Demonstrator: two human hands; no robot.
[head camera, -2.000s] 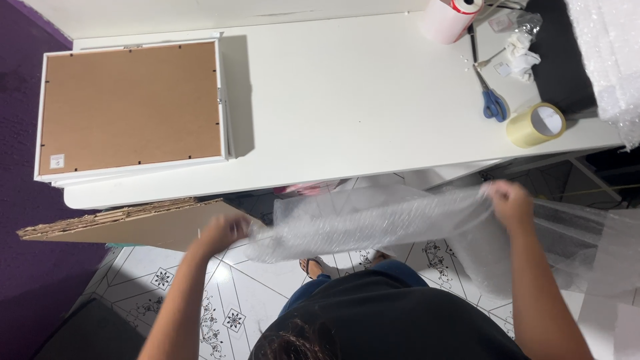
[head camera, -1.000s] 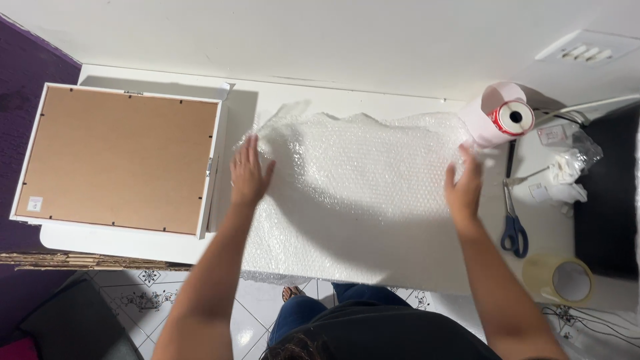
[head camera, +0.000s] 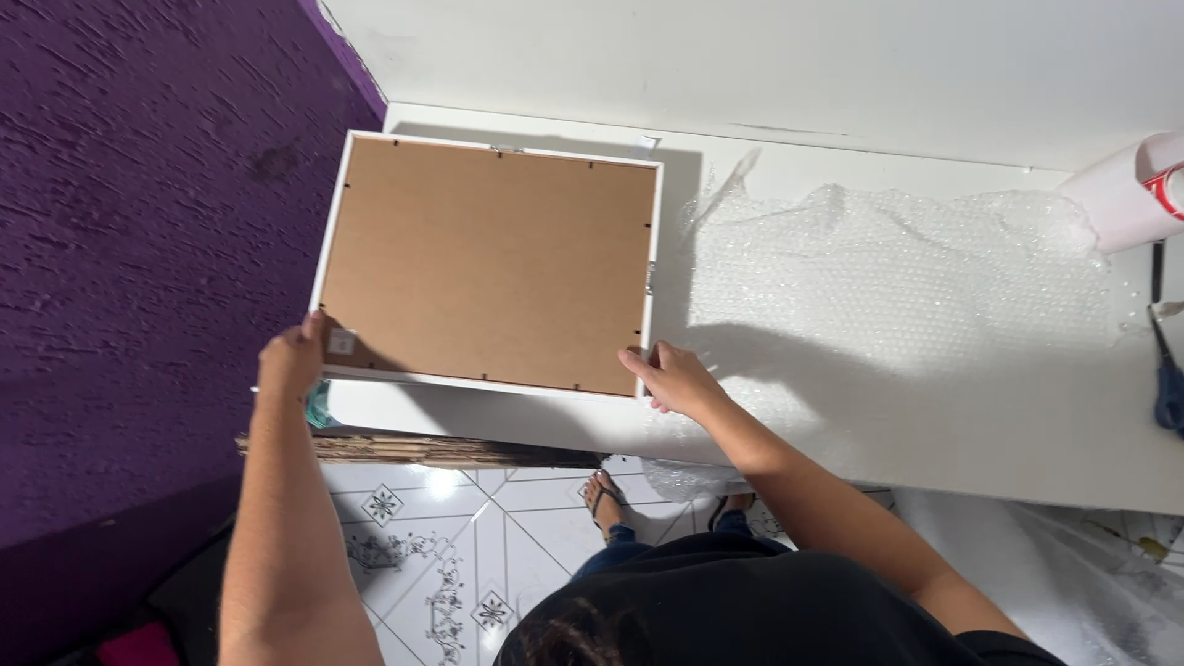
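Observation:
A white picture frame (head camera: 490, 268) lies back side up, showing its brown backing board, dark tabs, metal hangers and a small label. My left hand (head camera: 293, 356) grips its lower left corner. At the lower right corner, my right hand (head camera: 675, 377) holds the rim with the thumb on the backing and the fingers at the side. Right of the frame, a sheet of bubble wrap (head camera: 888, 277) is spread over the white table (head camera: 592, 424), and its near part hangs over the front edge.
A purple textured wall (head camera: 176, 259) borders the table at the left. Stacked cardboard (head camera: 416, 451) stands below the front edge. Toward the right are a pinkish-white roll (head camera: 1115, 199) and blue-handled scissors (head camera: 1169, 398). More plastic wrap (head camera: 999, 573) hangs at lower right.
The bubble wrap, held up off the table at first, now lies on it. Both hands have left the wrap, moved left and taken hold of the frame. The view has shifted left.

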